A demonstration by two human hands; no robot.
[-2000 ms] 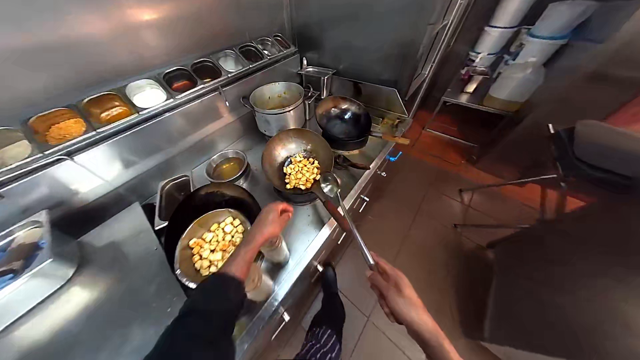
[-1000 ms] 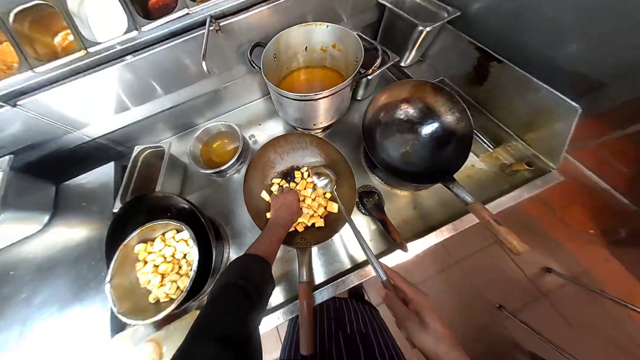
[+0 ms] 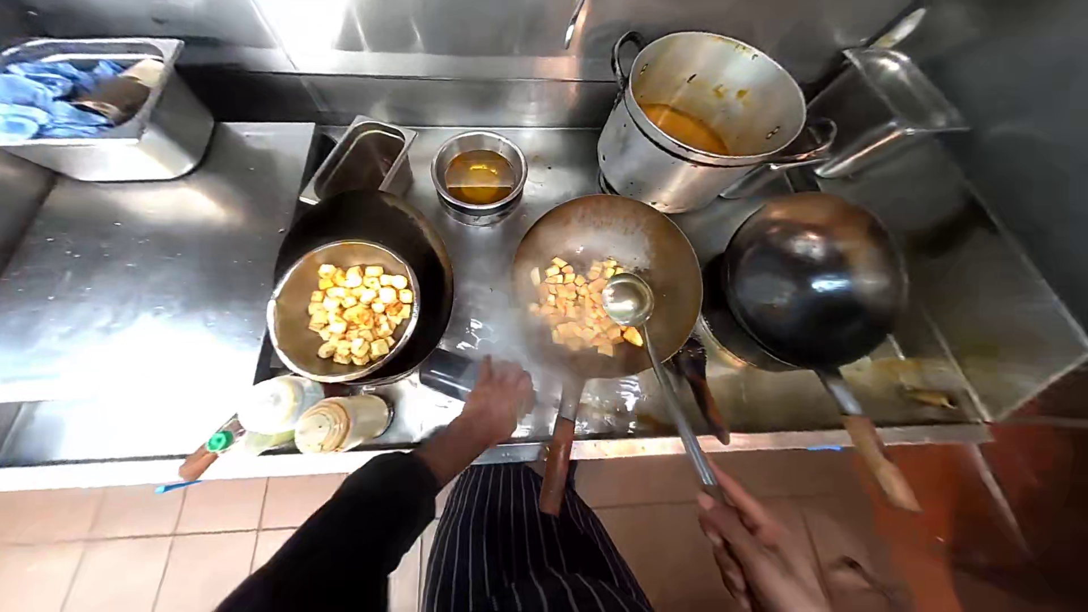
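My right hand [image 3: 748,535] grips the long handle of a metal ladle [image 3: 627,299], whose bowl rests over diced golden cubes [image 3: 574,310] in the middle wok [image 3: 608,225]. My left hand [image 3: 501,398], blurred by motion, is just left of that wok's wooden handle [image 3: 558,463]. A dark cylindrical object [image 3: 446,372] lies beside its fingers; whether the hand touches it I cannot tell. Farther left, a metal bowl [image 3: 285,327] of browned cubes [image 3: 361,310] sits in a black wok [image 3: 425,246]. A dark-headed utensil [image 3: 699,387] lies right of the middle wok.
Behind stand a small pot of yellow liquid [image 3: 480,178], a steel insert pan [image 3: 361,161] and a large stockpot [image 3: 680,174]. A black wok [image 3: 816,280] lies at right. Two squeeze bottles [image 3: 344,422] are near the front edge. Blue cloths [image 3: 51,98] fill a pan at left.
My left hand has left the cubes in the middle wok and is now outside it, near the counter's front. My right hand still holds the ladle. The view has shifted.
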